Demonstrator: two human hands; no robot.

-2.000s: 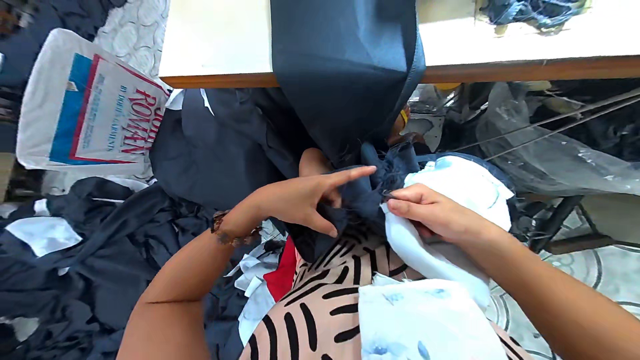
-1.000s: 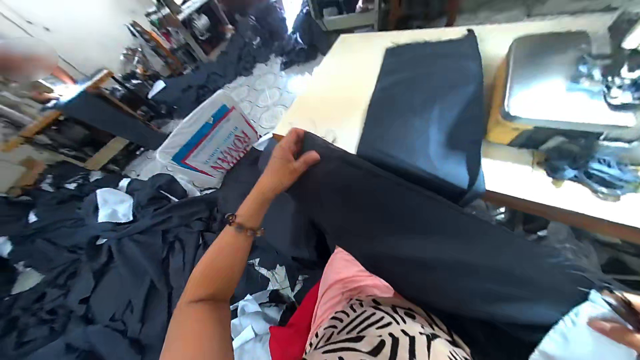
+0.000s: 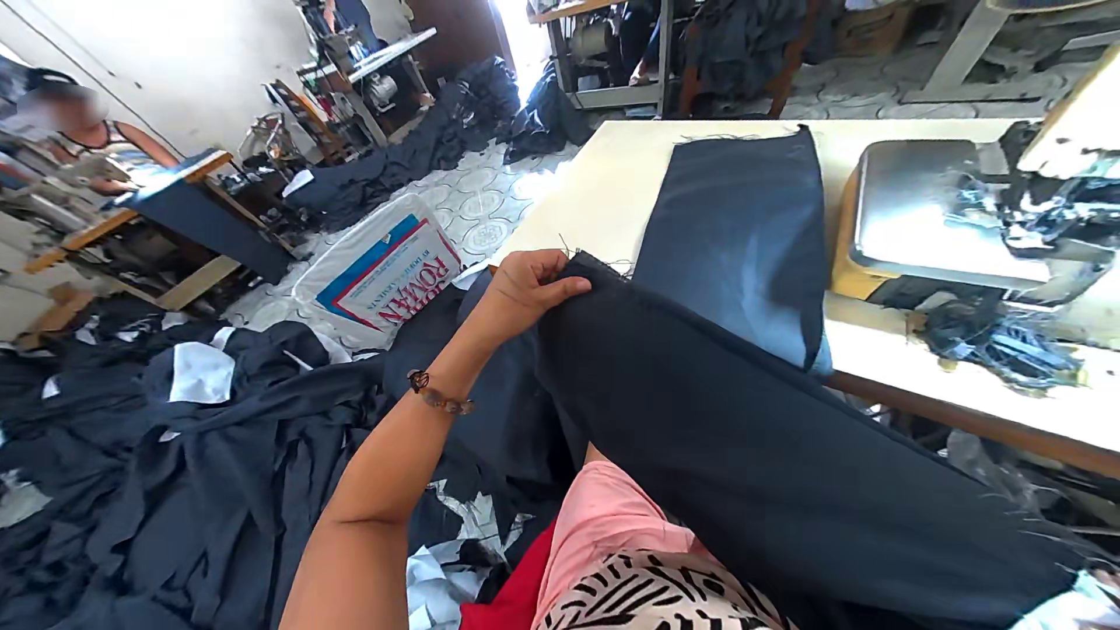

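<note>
My left hand (image 3: 535,289) pinches the frayed upper end of a long dark fabric piece (image 3: 744,411) between thumb and fingers. This piece stretches across my lap to the lower right, where its far end meets white cloth (image 3: 1072,605). My right hand is out of the frame. Beyond the held piece, another dark fabric panel (image 3: 735,236) lies flat on the pale table and hangs over its near edge. To its right is a sewing machine (image 3: 1050,201) with a metal plate (image 3: 936,201) and tangled dark scraps (image 3: 997,341) near its base.
The pale tabletop (image 3: 577,197) has a wooden edge. Heaps of dark garments (image 3: 219,472) cover the floor at left, beside a white sack with printing (image 3: 385,271). A person (image 3: 96,131) sits at another machine table at upper left. White scraps (image 3: 437,582) lie beside my lap.
The dark piece, bunched in both hands two seconds ago, is now spread out lengthwise. My right hand has left the frame at the lower right. The view has tilted up.
</note>
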